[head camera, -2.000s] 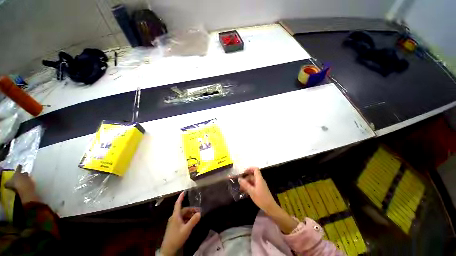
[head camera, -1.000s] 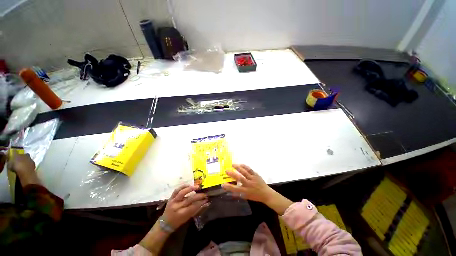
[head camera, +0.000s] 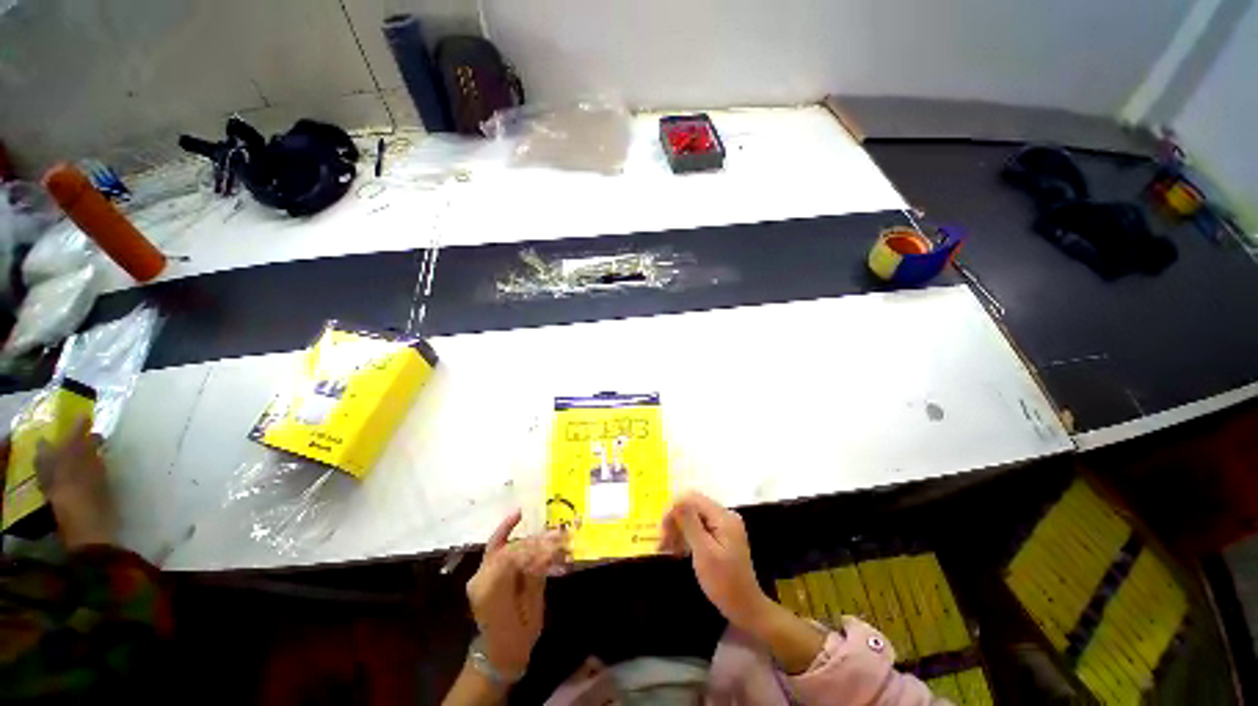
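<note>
A yellow product box (head camera: 608, 476) with a black top edge lies at the front edge of the white bench, front face up. My left hand (head camera: 511, 590) is at its lower left corner, with fingertips on the box. My right hand (head camera: 713, 555) holds its lower right corner between thumb and fingers. The clear plastic bag around this box is hard to make out now. A second yellow box (head camera: 348, 399) lies tilted on the bench to the left, in a clear bag whose loose flap (head camera: 283, 502) spreads toward the front edge.
A co-worker's hand (head camera: 77, 480) is on a yellow box at far left. A tape dispenser (head camera: 915, 257) stands on the black strip at right. A small tray (head camera: 691, 142) with red bits is at the back. Cartons of yellow boxes (head camera: 1100, 593) stand below at right.
My hands first held the loose bag end below the box, then pressed at its lower edge, and now grip its lower corners. The box sits closer to me. The co-worker's box has moved.
</note>
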